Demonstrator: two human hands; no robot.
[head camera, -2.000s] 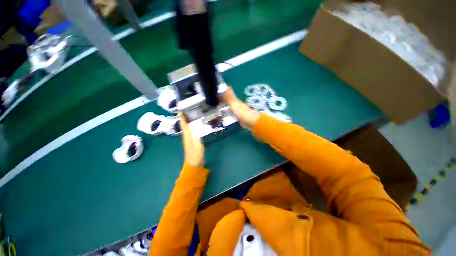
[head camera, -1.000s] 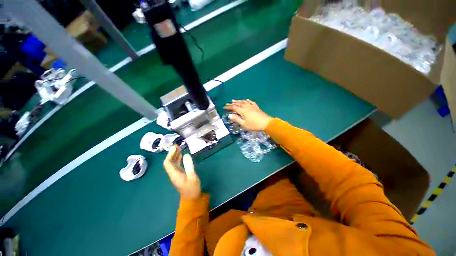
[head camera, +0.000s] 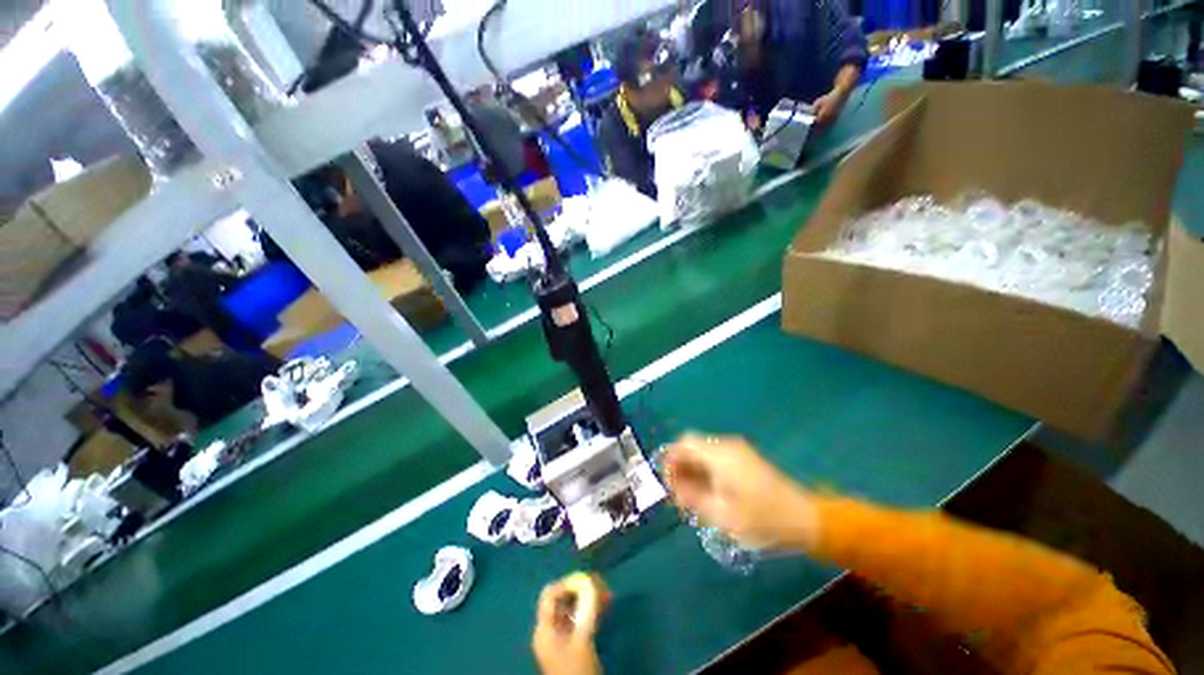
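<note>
The screw feeder (head camera: 588, 477) is a pale metal box on the green bench. The black electric screwdriver (head camera: 581, 353) hangs upright with its lower end at the feeder. White housings with dark centres (head camera: 445, 580) lie to its left. Clear rings (head camera: 724, 543) lie to its right, partly hidden by my right hand. My left hand (head camera: 570, 622) is small and low in front of the feeder, fingers curled; whether it holds anything is unclear. My right hand (head camera: 739, 491) is blurred, just right of the feeder, fingers bent; its contents cannot be made out.
An open brown carton (head camera: 970, 336) full of clear rings stands at the right end of the bench. A grey metal post (head camera: 357, 310) slants behind the housings. A pale rail (head camera: 713, 338) runs along the bench back. Other workers and white parts are beyond it.
The view has tilted up, showing the line beyond. My hands have left the feeder's sides since the oldest frame. My right hand has lifted off the spread clear rings and its fingers have bent.
</note>
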